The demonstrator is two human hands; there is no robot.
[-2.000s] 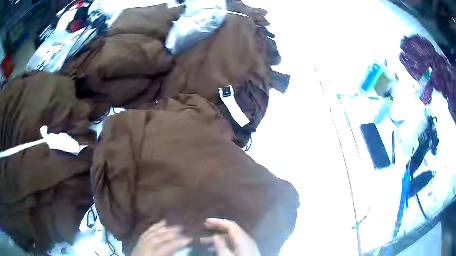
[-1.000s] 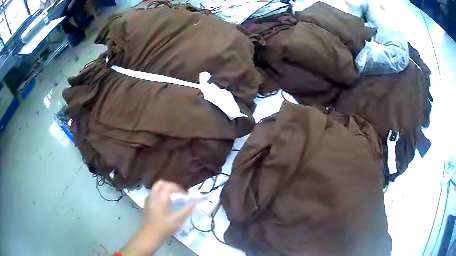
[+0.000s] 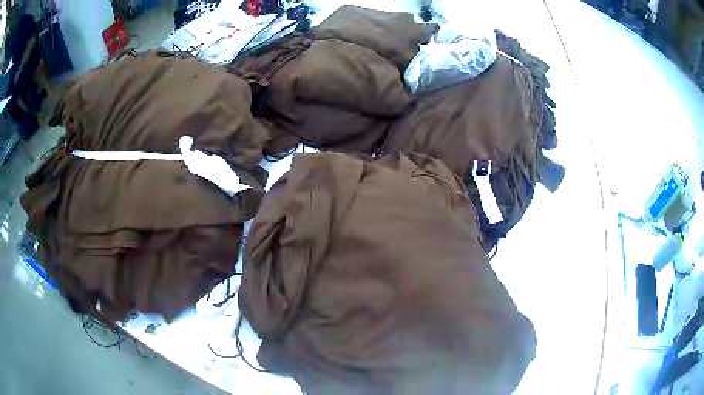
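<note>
Neither of my hands is in the picture. Nearest in front of me, a large rounded heap of brown cloth (image 3: 386, 270) lies on the white table (image 3: 556, 285), its lower edge blurred. To its left, a brown bundle (image 3: 147, 193) with layered edges is tied round with a white fabric strip (image 3: 131, 155), knotted on its right part. Behind lie more brown heaps (image 3: 340, 85). A translucent plastic bag (image 3: 451, 58) rests on them. A white strip with a dark mark (image 3: 487, 193) lies on the brown cloth at the right.
Thin dark cords (image 3: 238, 339) trail between the two near heaps. At the right are a blue-green labelled item (image 3: 668, 199), a dark flat object (image 3: 647, 299) and dark tools. White and grey pieces (image 3: 231, 35) lie at the back. The floor (image 3: 46, 339) shows at the lower left.
My left hand, seen near the cords one second ago, has left the picture. The view has swung back to the right, so the heaps stand further left. The heaps look otherwise unchanged.
</note>
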